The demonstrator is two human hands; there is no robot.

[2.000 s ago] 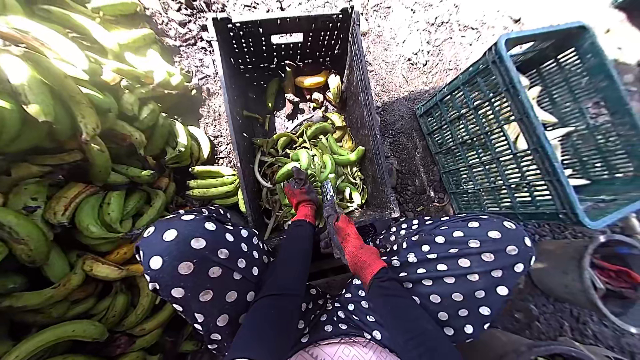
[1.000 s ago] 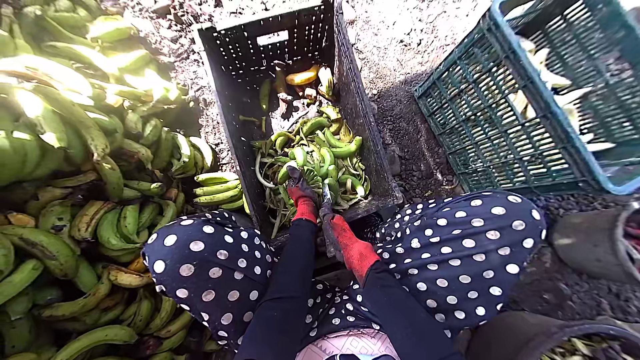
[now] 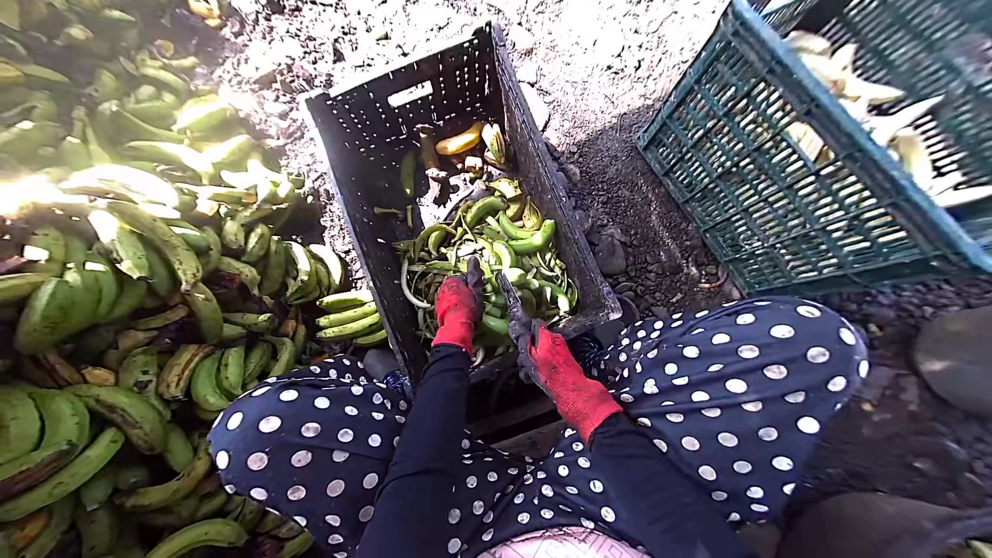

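My left hand (image 3: pixel 459 304), in a red glove with dark fingers, is low over the near part of a black plastic crate (image 3: pixel 355 221), among green peels and small green bananas or plantains (image 3: pixel 535 240). Its fingertips touch or hover over this heap; whether they grip a piece is not clear. My right hand (image 3: pixel 554 364), gloved alike, is just to the right at the crate's near edge. It is closed around the handle of a knife (image 3: pixel 508 288), whose short dark blade points up and away over the green pieces. A yellow fruit (image 3: pixel 459 139) lies farther back in the crate.
A large pile of green bananas or plantains (image 3: pixel 147 248) covers the ground at left. A small green bunch (image 3: pixel 349 316) lies beside the black crate. At right stands a teal plastic crate (image 3: pixel 744 155) holding pale peeled fruit (image 3: pixel 914 151). Dark round containers are at lower right.
The view has shifted slightly. My right hand with the knife is a little farther from my left hand than before. Both hands stay over the near part of the black crate.
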